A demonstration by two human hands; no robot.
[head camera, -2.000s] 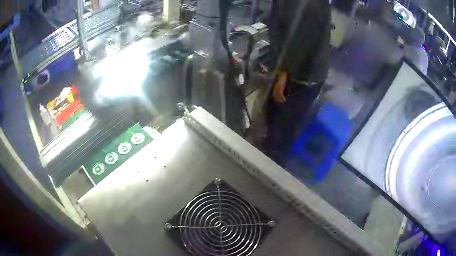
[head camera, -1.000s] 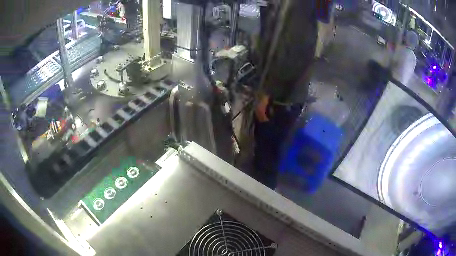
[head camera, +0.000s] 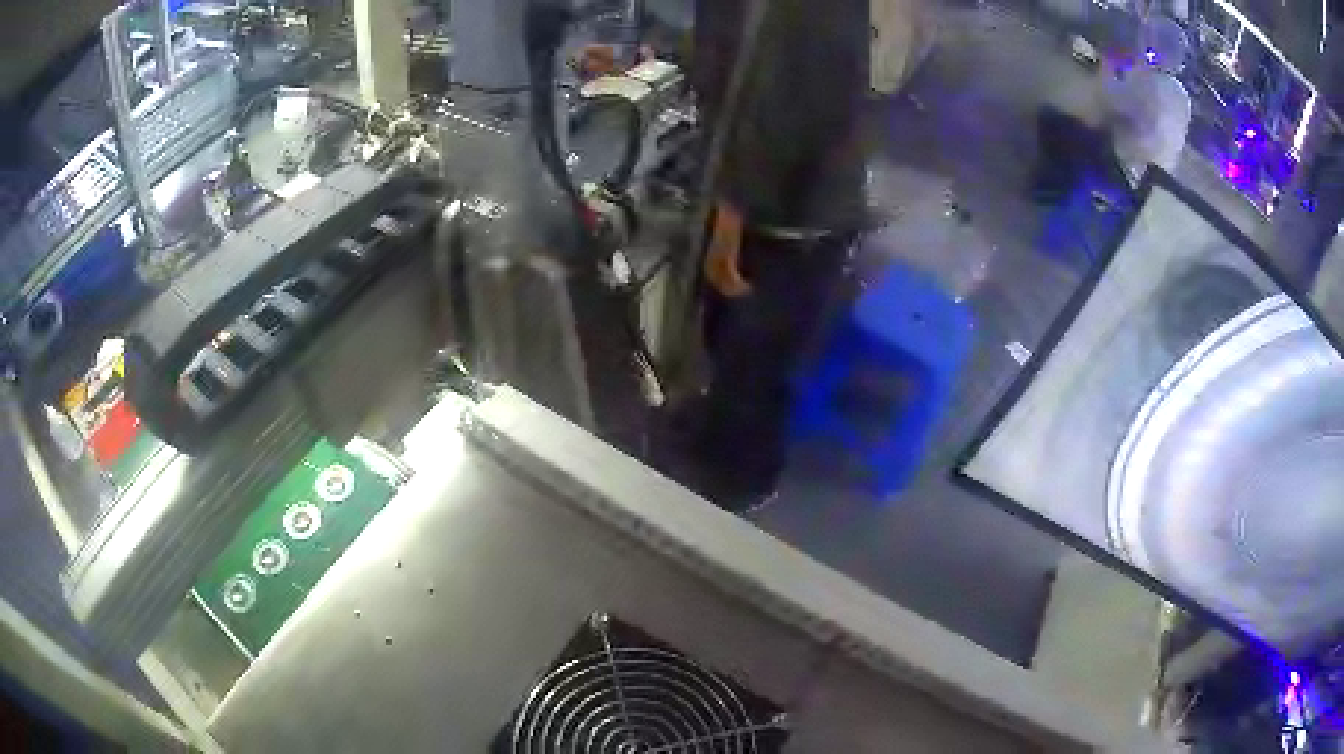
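Neither of my hands shows in the head view. Nearest in front of me is a pale metal cabinet top [head camera: 442, 604] with a black cooling fan [head camera: 627, 707] under a round wire guard, cut off by the lower edge. At its left, several clear ringed round parts [head camera: 302, 519] lie in a spaced row on a green conveyor belt [head camera: 266, 589]. A black cable chain [head camera: 273, 302] curves above and beyond the belt. At the right, an inspection monitor [head camera: 1194, 442] shows magnified grey-white rings.
A red-orange bin [head camera: 115, 430] stands beyond the belt at the left. A blue plastic stool [head camera: 884, 368] stands on the grey floor. A person in dark clothes [head camera: 781, 192] stands beyond the cabinet, partly cut off. Violet lights [head camera: 1253, 159] glow at the upper right.
The bright white glare over the machine is gone. The cable chain now lies further over the belt side as a thick curved loop. The view has shifted slightly.
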